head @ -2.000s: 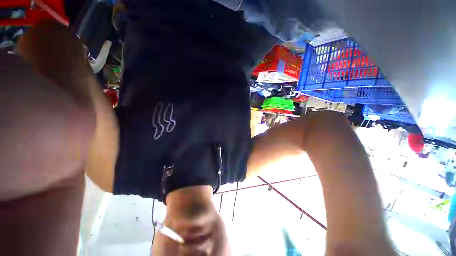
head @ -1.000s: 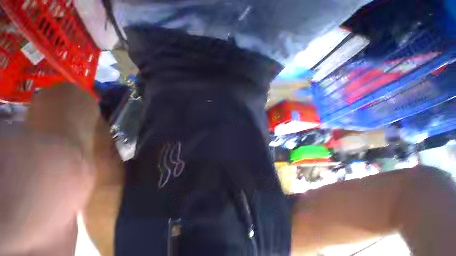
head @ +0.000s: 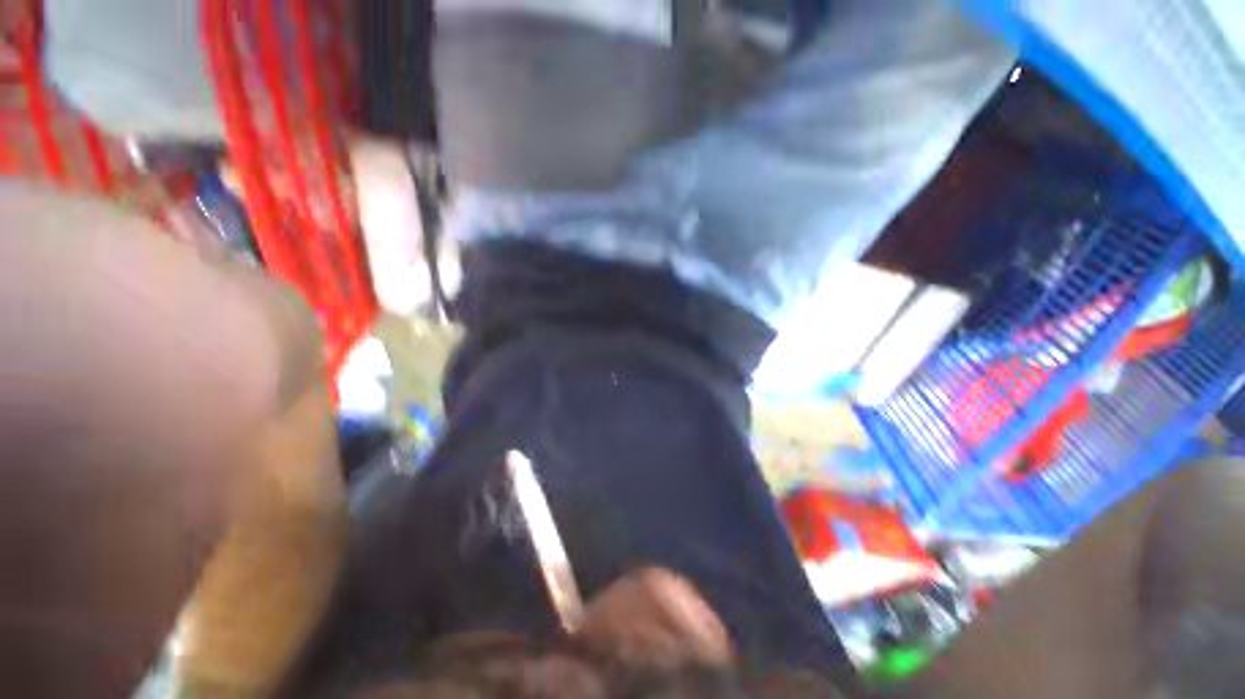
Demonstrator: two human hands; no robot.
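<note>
Neither of my hands can be made out. A large blurred part of my left arm (head: 109,423) fills the left side, and my bent right arm (head: 1092,601) is cut off at the lower right. A grey cloth area (head: 560,103) lies over my lap at the top centre; its kind is too blurred to tell. A white cigarette-like stick (head: 542,535) points up from my mouth at bottom centre, in front of my dark shirt (head: 614,437).
A red basket (head: 280,164) stands at upper left with pale cloth by it. A blue crate (head: 1010,410) with red things inside is at right, under the blue-edged white table (head: 1133,96). A red and white item (head: 860,546) lies below the crate.
The view has tilted and shifted: the lap, red basket and blue crate show more fully. The grey cloth area and the white stick have come into clearer view. Both arms sit nearer the side edges.
</note>
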